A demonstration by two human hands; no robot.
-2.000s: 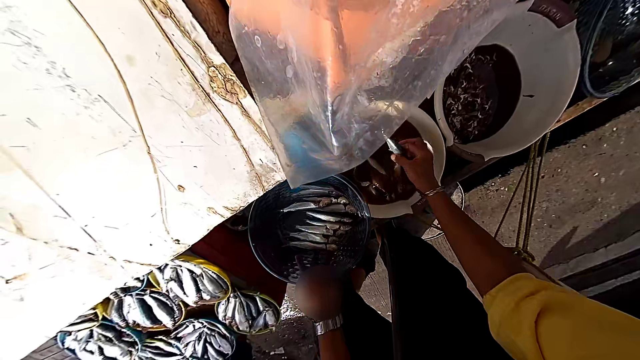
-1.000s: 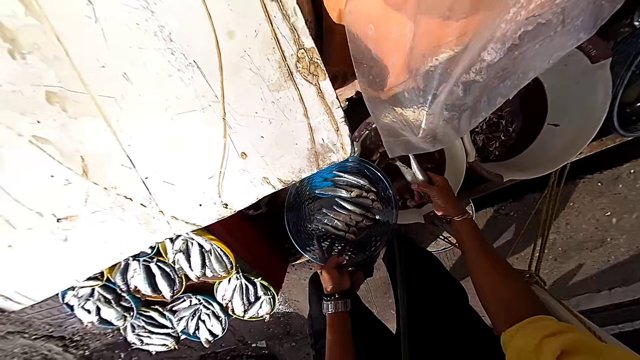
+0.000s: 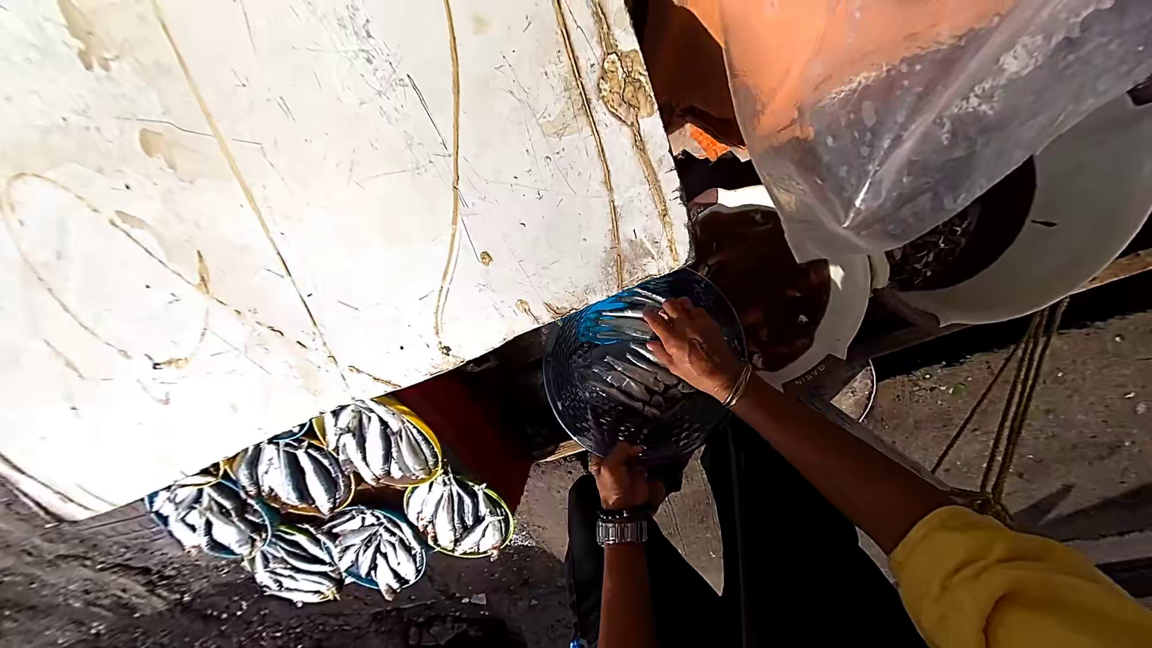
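Note:
My left hand point(image 3: 623, 479), with a metal watch at the wrist, grips the near rim of a round dark basket point(image 3: 576, 409). Several slim silvery fish point(image 3: 643, 373) lie side by side in it, partly in shadow. Over the basket's right half is my right hand point(image 3: 693, 346), its fingers on the fish near the far side; whether it grips one is unclear. Just beyond the basket, to the right, stands a white tub point(image 3: 849, 310) holding dark reddish liquid. A clear plastic sheet point(image 3: 837, 193) hangs over part of that tub.
A scratched white board point(image 3: 360, 180) fills the upper left, its corner close to the basket. Several small baskets of fish point(image 3: 373, 544) sit at lower left. Another white tub point(image 3: 1071, 216) with dark contents is at right. Ropes point(image 3: 1017, 405) hang below it.
My right hand has moved left from the tub, where it held a fish, to the fish in the basket. My left hand still holds the basket. The view has shifted left.

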